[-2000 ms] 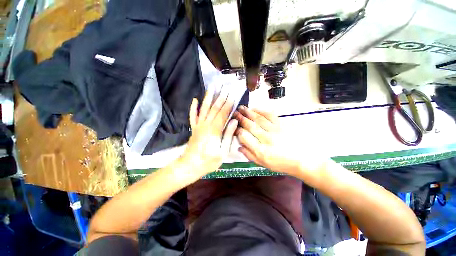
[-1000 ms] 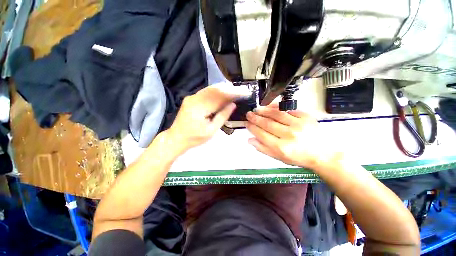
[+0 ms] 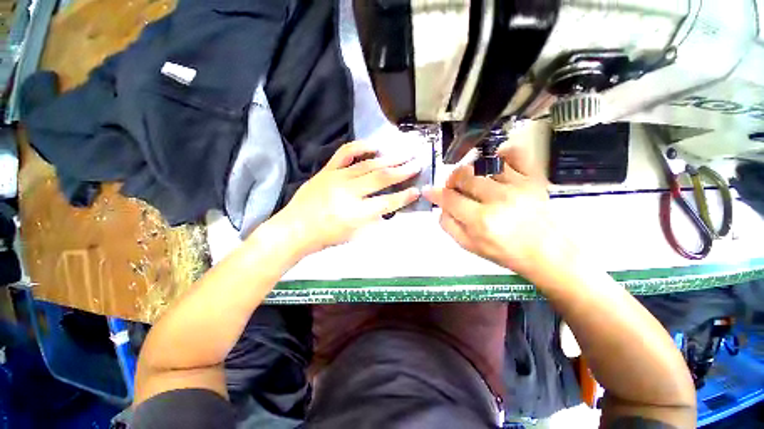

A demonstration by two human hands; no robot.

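A dark garment [image 3: 184, 126] with a small white mark lies left of the machine, and its pale grey-blue band [image 3: 362, 105] runs to the needle area. My left hand [image 3: 348, 197] lies on the band's end, fingertips just left of the needle area. My right hand [image 3: 494, 209] is just right of it, fingers bent, thumb and fingertips at the cloth's right edge. The machine head [image 3: 536, 63] overhangs both hands and partly hides the presser foot. Whether my right fingers pinch the cloth is unclear.
A flat black rectangle [image 3: 590, 154] lies right of the needle area. Scissors [image 3: 689, 205] with red and olive loops lie further right. A green tape rule [image 3: 419, 290] runs along the table's front edge. A worn brown board [image 3: 100, 260] is at left, with a blue crate [image 3: 80, 352] below.
My left hand has flattened from a bent grip onto the cloth. The dark piece by the needle now shows as pale band. My right fingers have bent and lifted beside the presser foot.
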